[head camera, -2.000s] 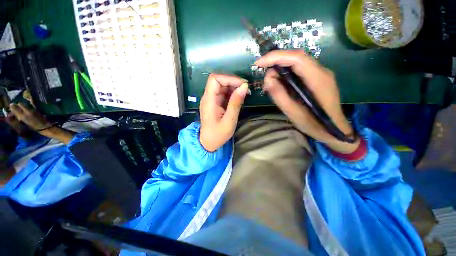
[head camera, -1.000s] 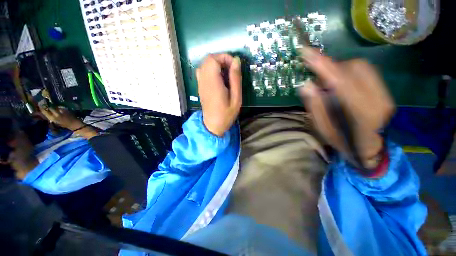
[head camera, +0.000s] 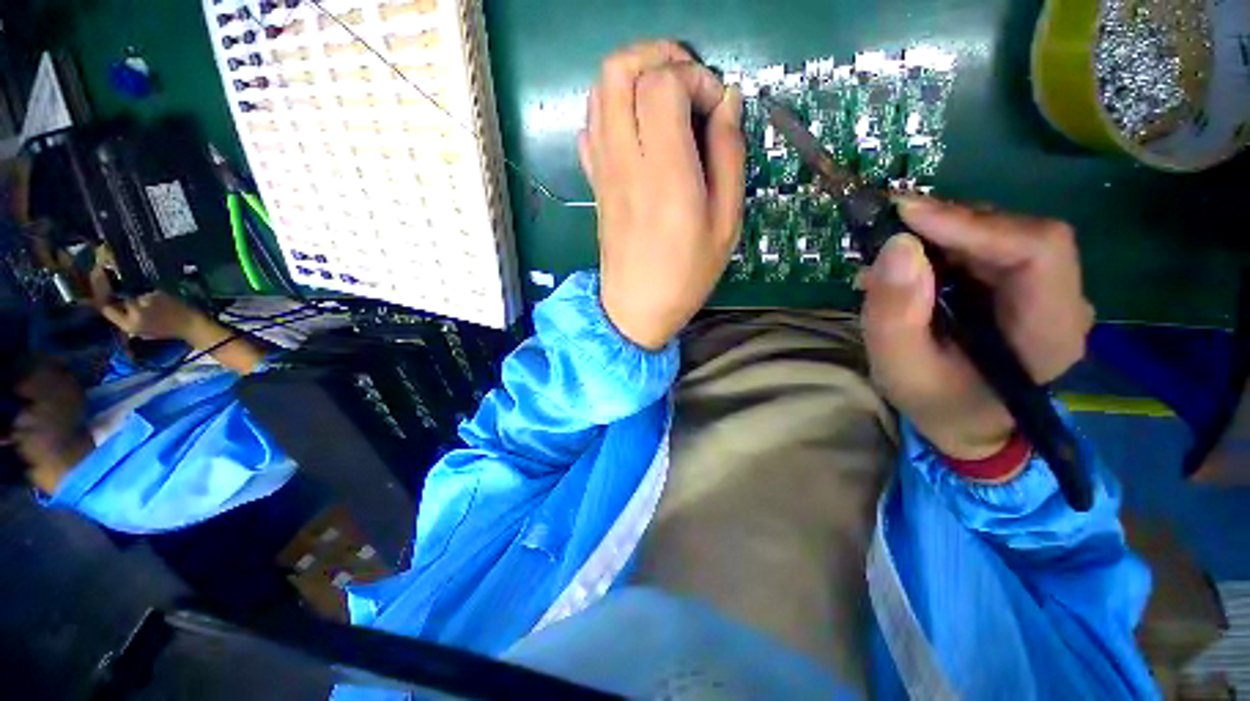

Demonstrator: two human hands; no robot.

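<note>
The block of small green circuit boards (head camera: pixel 877 130) lies flat on the green bench. My right hand (head camera: pixel 980 308) holds the black soldering iron (head camera: pixel 866 206) like a pen, its brown tip pointing up-left over the boards. My left hand (head camera: pixel 665 192) is at the boards' left edge, thumb and fingertips pinched near the upper left corner. Whatever is between those fingertips is too small to make out. A thin solder wire (head camera: pixel 548 193) runs from the white tray to my left hand.
The white component tray (head camera: pixel 398 206) stands left of the boards. Green-handled cutters (head camera: pixel 244 233) lie beyond it. The yellow-rimmed tub (head camera: pixel 1076 82) is at the upper right. Black board trays (head camera: pixel 398 390) are below the white tray. Another person's hand (head camera: pixel 158 315) is at far left.
My left hand has moved up and right to the boards' edge. The iron, blurred over the boards a second ago, now points up-left across them. The view has shifted slightly.
</note>
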